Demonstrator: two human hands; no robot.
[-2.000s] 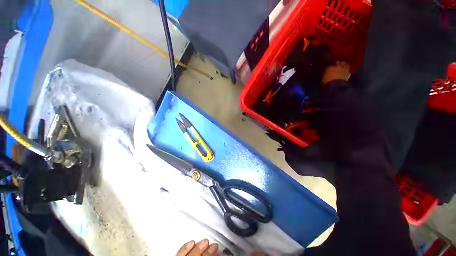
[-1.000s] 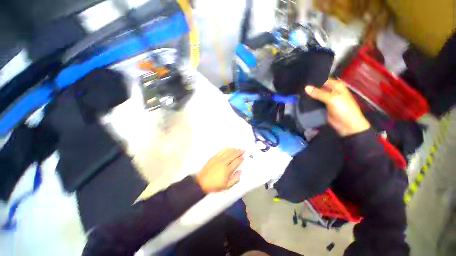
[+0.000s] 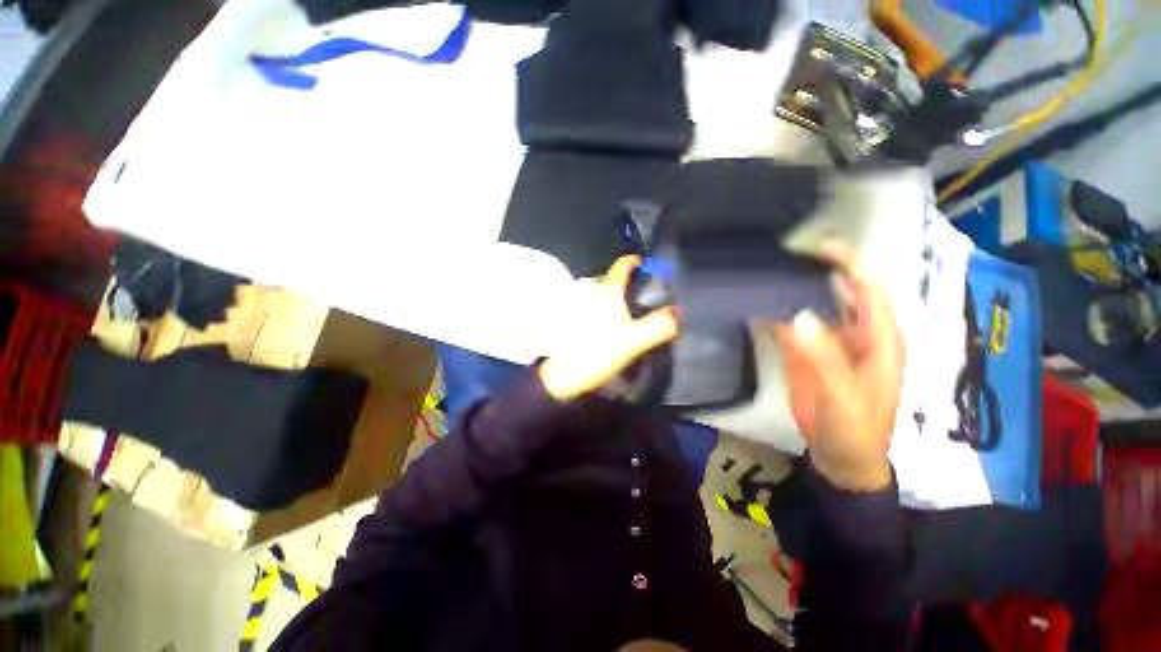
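A bundle of black and dark grey cut pieces is held over the front edge of the table, with a bit of blue strip at its left side. My left hand grips its left side. My right hand is on its right side, blurred, with the thumb against the cloth. Black panels lie in overlapping layers on the white table cover behind and under the bundle. A loose blue strip lies on the cover at the upper left.
A metal iron with hoses stands at the rear right. The blue tray with black-handled shears and yellow snips is at the right edge. A box with black cloth is at the lower left; red crates stand right.
The view has swung left to the table. The black bundle moved from beside the tray at the right to in front of me, and my left hand now also holds it.
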